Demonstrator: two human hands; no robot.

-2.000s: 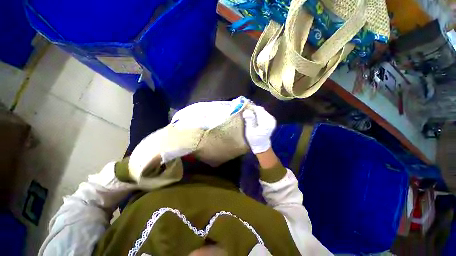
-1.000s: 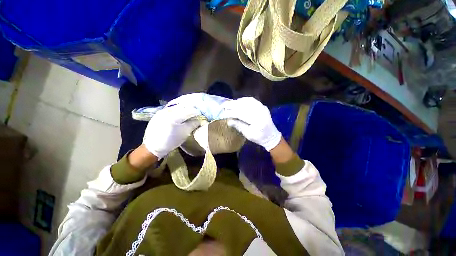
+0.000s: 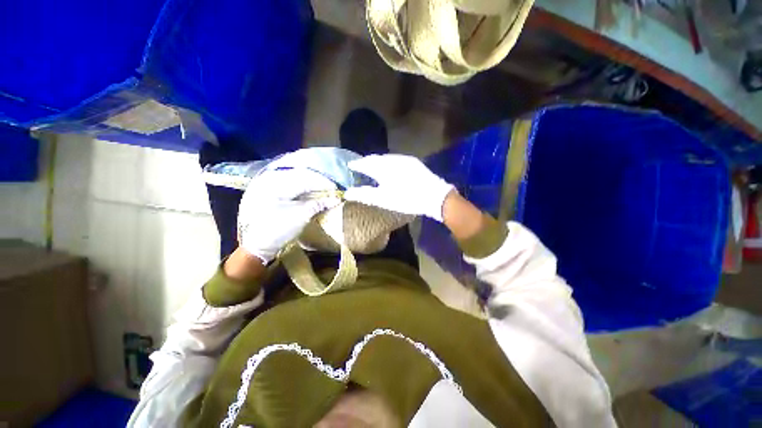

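A straw tote bag of coarse beige weave lies over my lap, with its pale blue-white striped lining showing on the far side and out to the left. A flat beige handle loops down towards my apron. My left hand, in a white knit glove, grips the bag's edge at the left of the handle. My right hand, also gloved, lies on the edge at the right, fingers pointing left over the lining. Its fingertips meet the bag near the handle's base; the bag's underside is hidden.
Blue bins stand at the upper left and at the right. Beige strap loops hang from the top, beside a pale table with a red-brown edge. A cardboard box is at the lower left.
Both hands have come together on the bag's edge, and the lining and handle loop have come into view. Since a second ago the right hand has flattened over the edge. The view has shifted.
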